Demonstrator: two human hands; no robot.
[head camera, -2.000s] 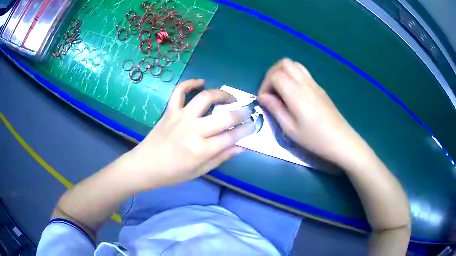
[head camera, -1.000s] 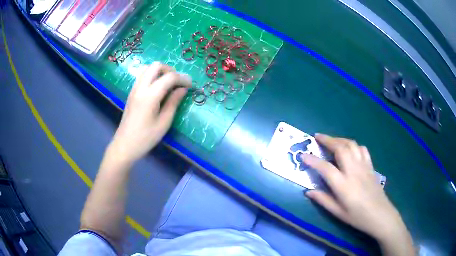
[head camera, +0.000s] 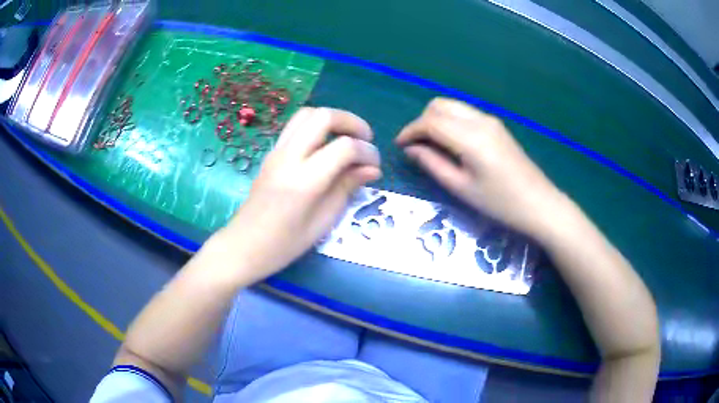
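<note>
A silver flat metal plate (head camera: 410, 250) with three cutouts with curved slots lies on the dark green surface in front of me. My left hand (head camera: 315, 169) is above the plate's left end, fingers bent, fingertips close together. My right hand (head camera: 473, 161) is above the plate's far edge, thumb and forefinger pinched toward my left hand. The hands are apart. Both are slightly blurred, and I cannot tell whether either holds a small ring. Thin red-copper rings (head camera: 229, 102) lie in a loose pile on the green mat (head camera: 169, 177), with a denser red cluster (head camera: 247, 116) among them.
Clear trays with red strips (head camera: 75, 75) stand at the far left. A smaller ring group (head camera: 118, 122) lies beside them. A grey plate with dark round parts (head camera: 698, 183) lies at the far right. Blue tape (head camera: 347, 313) edges the bench near my lap. Pale metal rails (head camera: 599, 59) run at upper right.
My left hand has moved from the mat near the rings to above the plate's left end. My right hand has lifted off the plate, whose three cutouts now show.
</note>
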